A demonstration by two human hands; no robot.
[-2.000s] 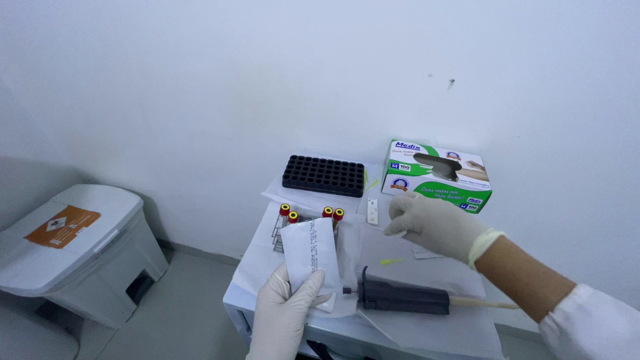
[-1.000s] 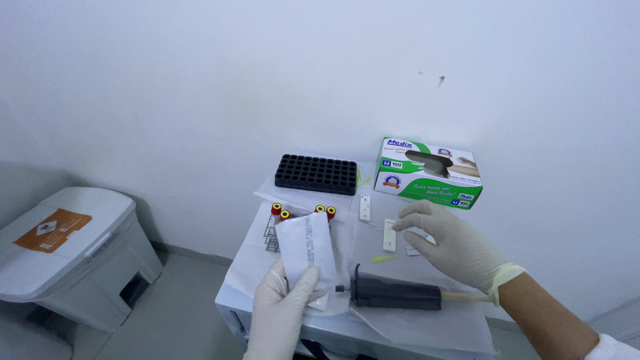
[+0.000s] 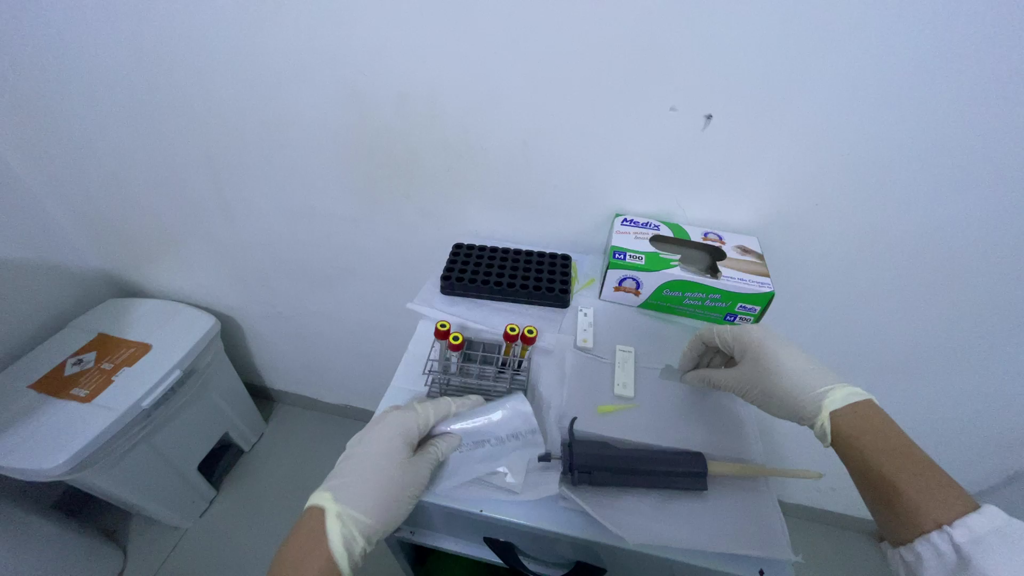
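My left hand, in a white glove, holds an opened foil pouch at the near left of the table, just in front of a wire rack with several red-and-yellow-capped tubes. My gloved right hand is low over the right side, its thumb and fingers pinched at a small pale piece whose kind I cannot tell. Left of it lie a white test cassette and, farther back, a second cassette. A yellow pipette tip lies between the nearer cassette and a dark grey pipette.
A black tube rack stands at the back, with more yellow tips beside it. An open Medix glove box stands against the wall at the back right. A white lidded bin is on the floor at left. Thin white sheets cover the tabletop.
My left hand has lowered the pouch from in front of the tube rack toward the near left. The nearer cassette now lies free; my right hand was on it a second ago and has moved right.
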